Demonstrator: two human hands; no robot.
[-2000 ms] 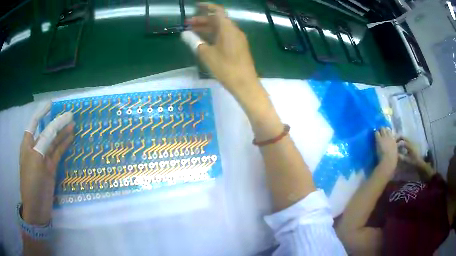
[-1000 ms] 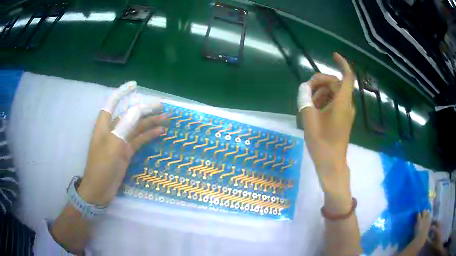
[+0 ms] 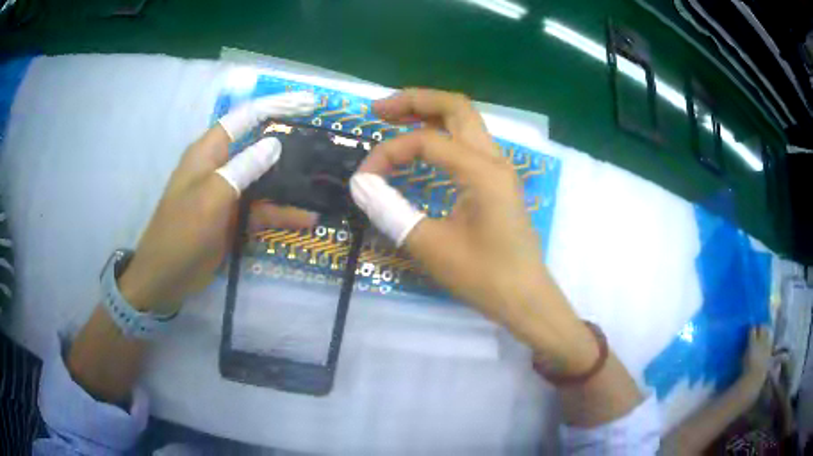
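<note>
A black phone frame point(image 3: 290, 377) is held over the blue flex carrier sheet point(image 3: 535, 183), its solid camera end up and its open window toward me. My left hand point(image 3: 201, 209), with white finger cots on thumb and index finger, grips the solid end from the left. My right hand point(image 3: 468, 200), white cot on the thumb, has its thumb and index fingertips at the frame's upper right edge. Whether a flex circuit is between those fingertips cannot be seen. Part of the sheet shows through the frame's window.
The green conveyor point(image 3: 392, 40) runs beyond the white foam sheet point(image 3: 98, 134), with phone frames point(image 3: 637, 93) on it at the right. Crumpled blue film point(image 3: 713, 303) lies at the right. Another person's arm point(image 3: 740, 396) reaches in at the lower right.
A phone frame is now in my left hand above the sheet. My right hand has moved left from the conveyor's edge to the frame. The view has shifted.
</note>
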